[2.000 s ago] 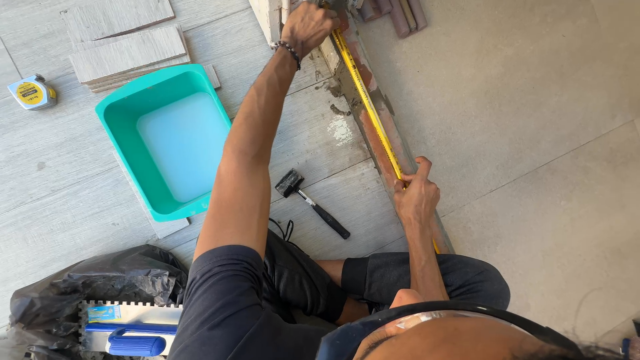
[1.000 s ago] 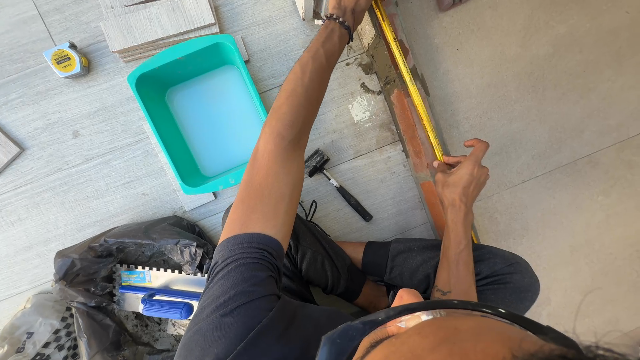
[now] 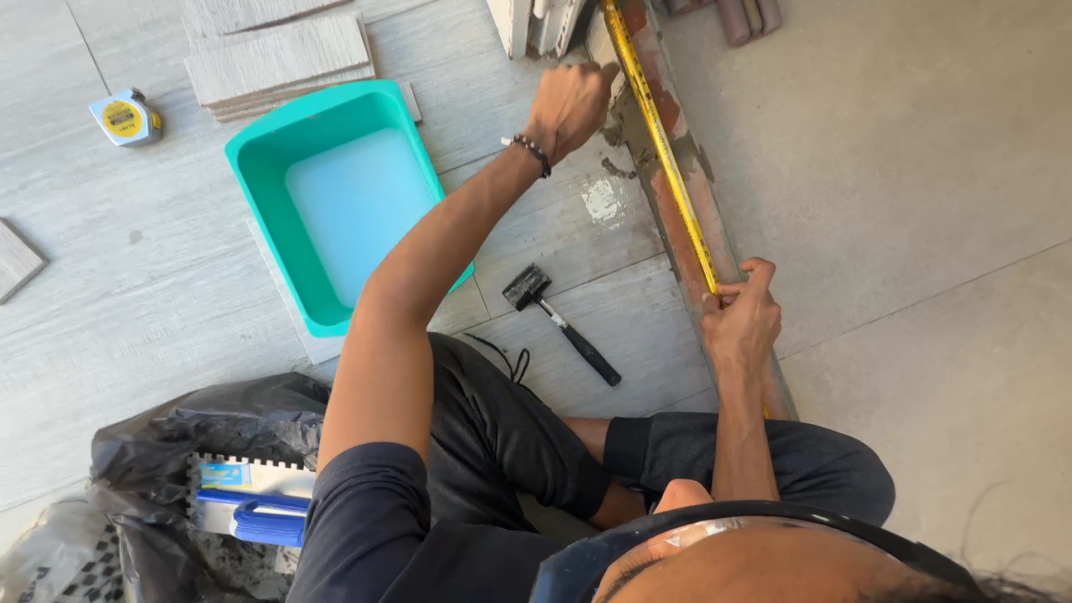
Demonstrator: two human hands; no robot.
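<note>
A yellow measuring rod or tape blade (image 3: 666,159) lies lengthwise over a narrow strip of exposed reddish masonry (image 3: 682,226) between two tiled floors. My right hand (image 3: 743,322) pinches it at its lower part, thumb and fingers around it. My left hand (image 3: 573,105), with a beaded bracelet at the wrist, is just left of its upper part beside a white frame foot (image 3: 544,25); its fingers are curled, and whether they hold anything is not visible. A rubber mallet (image 3: 563,322) rests on the grey wood-look tiles between my arms.
Left of my left arm are a green basin of cloudy liquid (image 3: 251,193), stacked tile pieces (image 3: 280,63) and a tape measure case (image 3: 126,118). A notched trowel (image 3: 255,502) lies on a black plastic bag (image 3: 142,469). Dark rounded pieces (image 3: 748,18) sit at the top.
My left hand has moved down and left, off the upper end of the yellow strip. My right hand stays on its lower part. The view has shifted.
</note>
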